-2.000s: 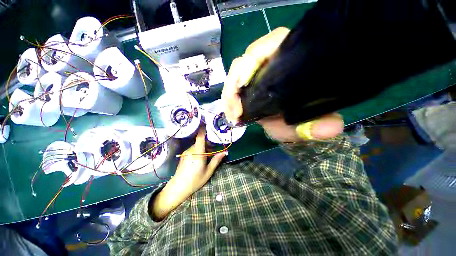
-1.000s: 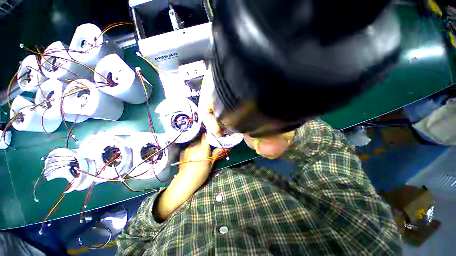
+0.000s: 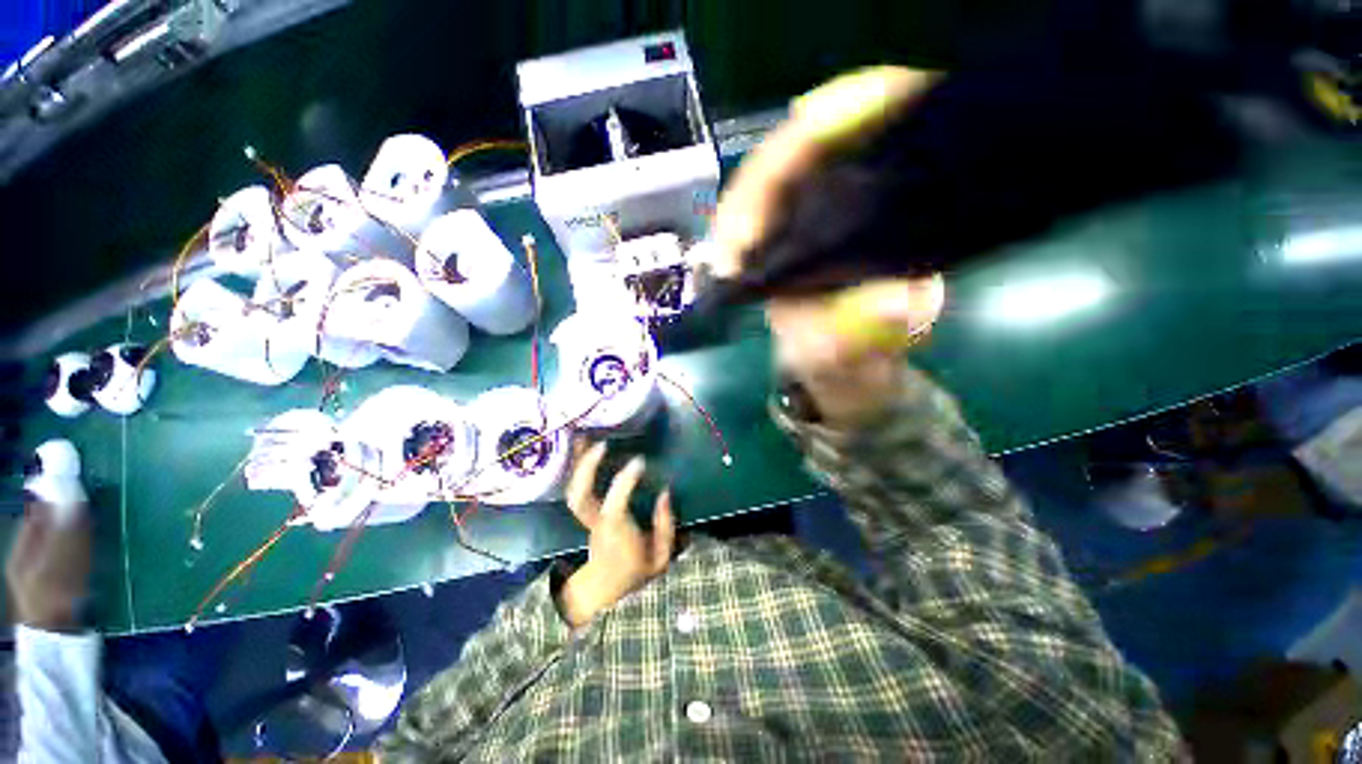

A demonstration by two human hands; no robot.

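My right hand [image 3: 844, 254] is closed on a large black electric screwdriver [image 3: 956, 187], blurred, its tip beside the pick-up block of the pale screw feeder [image 3: 620, 187]. My left hand [image 3: 620, 530] is open, fingers apart, just below a white camera housing [image 3: 571, 340] with a dark centre; I see nothing in it. Three more housings lie to the left in a row, one of them the middle one [image 3: 392, 406], their open ends showing dark parts. Red, yellow and black wire leads [image 3: 239, 578] trail from them. The screw at the driver tip is too small to tell.
Several white housings [image 3: 486, 284] with tangled wires stand grouped behind the row. Two ball camera heads [image 3: 123, 379] lie at far left. Another person's hand [image 3: 50, 567] touches a white ball-like piece [image 3: 57, 466]. A metal rail [image 3: 90, 67] is at upper left.
The view has shifted, showing more at left. The screwdriver has moved from a housing to the feeder. The rightmost housing near my left hand no longer shows; that hand's fingers have spread.
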